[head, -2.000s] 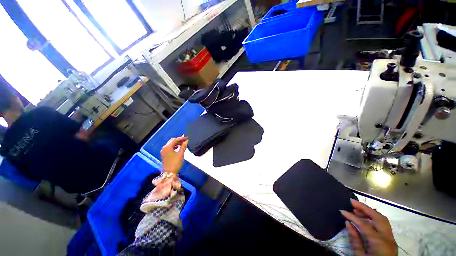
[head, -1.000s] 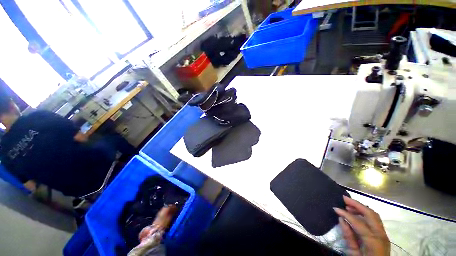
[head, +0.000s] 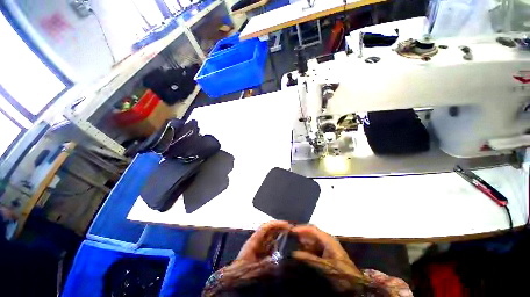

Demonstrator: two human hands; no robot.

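Observation:
My left hand (head: 255, 245) and my right hand (head: 327, 248) are close together at the table's front edge, low in the centre. Both grip a small dark workpiece (head: 287, 246) with a shiny spot; its lower part is blurred and its shape cannot be told. A flat black rounded panel (head: 286, 194) lies on the white table just beyond my hands. Flat black cut pieces (head: 168, 181) lie stacked at the table's left, with a black bunch with pale edge lines (head: 189, 142) behind them. The sewing machine (head: 401, 81) stands right, its lamp spot lit near the needle.
Black fabric (head: 397, 132) sits under the machine arm. A slim red-and-dark tool (head: 482, 184) with a cord lies at the table's right. One blue bin (head: 232, 68) stands behind the table, and another (head: 87, 271) at lower left holds dark pieces. Shelving and windows are at left.
The view has swung right. My left hand has come out of the blue bin, my right hand has left the panel, and both now hold a dark workpiece.

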